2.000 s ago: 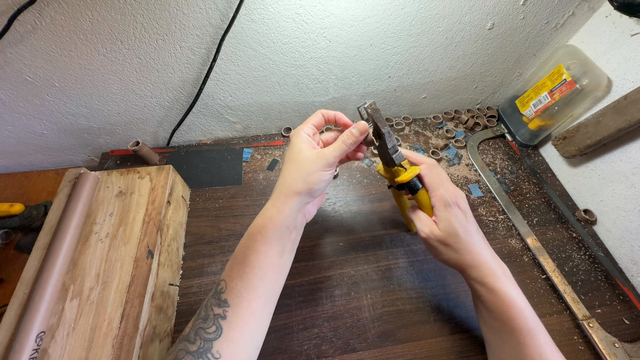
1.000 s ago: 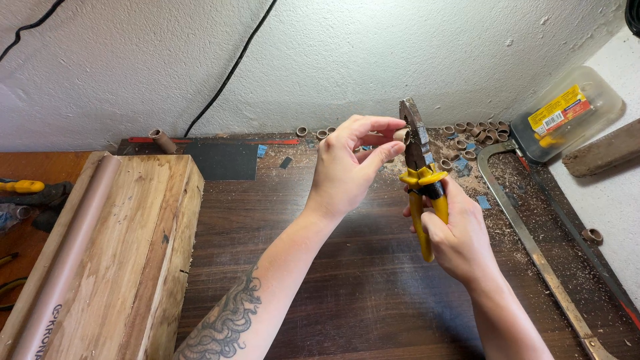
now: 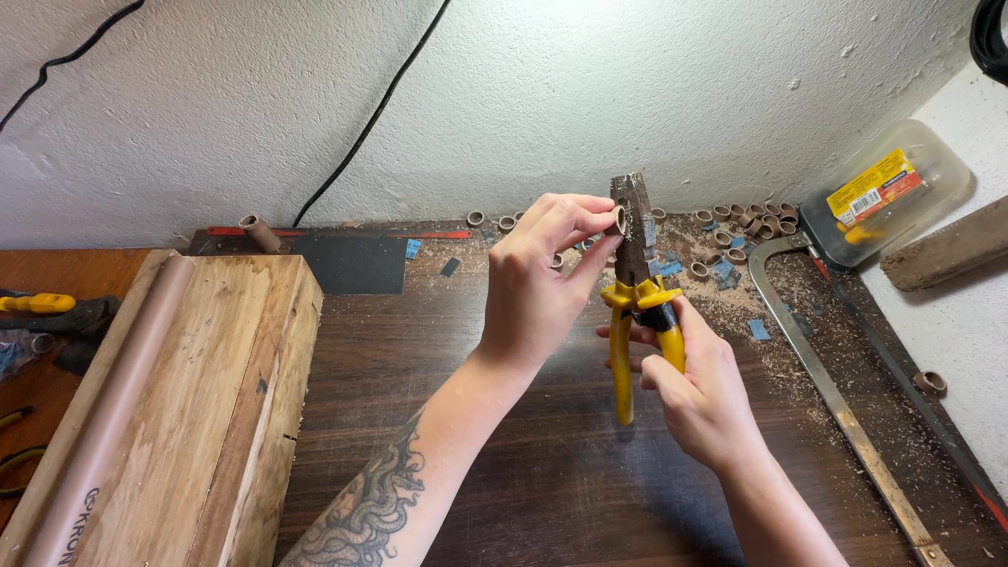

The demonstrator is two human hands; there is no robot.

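Note:
My left hand (image 3: 543, 268) pinches a small brown plastic pipe ring (image 3: 618, 220) between thumb and fingertips, against the jaws of the pliers. My right hand (image 3: 693, 378) grips the yellow-handled combination pliers (image 3: 636, 291), which point up towards the wall. Whether the jaws bear on the ring cannot be told. Behind and to the right, several cut rings (image 3: 760, 220) lie among sawdust and blue-backed sandpaper scraps (image 3: 723, 269). A dark sandpaper sheet (image 3: 350, 265) lies flat to the left of my left hand.
A wooden block (image 3: 213, 378) with a long brown pipe (image 3: 118, 394) on it stands at left. A short pipe piece (image 3: 260, 234) is behind it. At right are a hacksaw (image 3: 819, 378), a translucent plastic container (image 3: 890, 197) and a wooden bar (image 3: 953, 244). A red hacksaw blade (image 3: 441, 234) lies along the wall.
The pliers have turned more upright than two seconds ago, and the ring in my left fingers is now in plain view beside their jaws. The view has shifted slightly.

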